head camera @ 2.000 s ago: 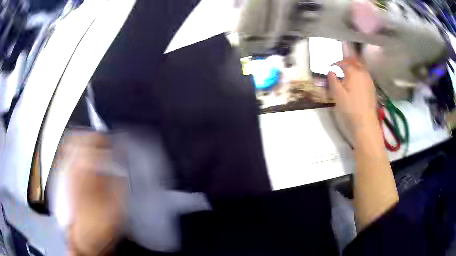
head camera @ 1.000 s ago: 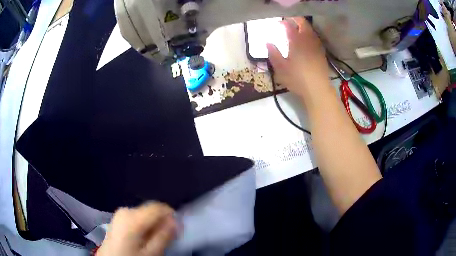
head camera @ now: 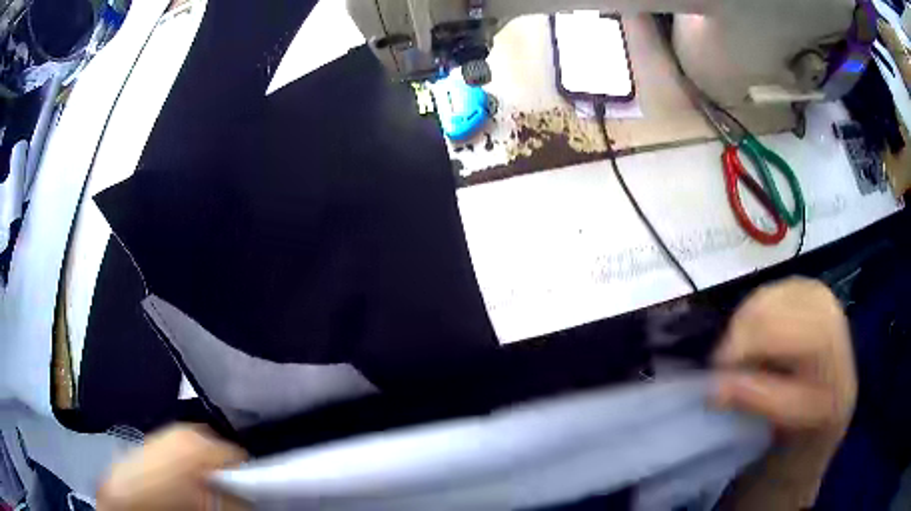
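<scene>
A pale grey fabric piece (head camera: 499,449) is stretched between my two hands at the bottom of the view, blurred by motion. My left hand (head camera: 175,469) is closed on its left end, low at the left. My right hand (head camera: 789,364) is closed on its right end, at the lower right. A large black fabric panel (head camera: 310,220) lies on the table and runs up beside the machine head. A pale grey underside shows at its lower left edge. The needle area is mostly hidden.
The sewing machine head (head camera: 405,35) is at the top, with a blue object (head camera: 464,108) below it. A smartphone (head camera: 593,58) with a black cable stands right of it. Scissors (head camera: 764,190) with red and green handles lie on the white table (head camera: 559,230). Pale panels (head camera: 95,170) lie left.
My right hand has left the smartphone, moved down and taken hold of the pale fabric. My left hand has moved left. The fabric is now stretched between both hands.
</scene>
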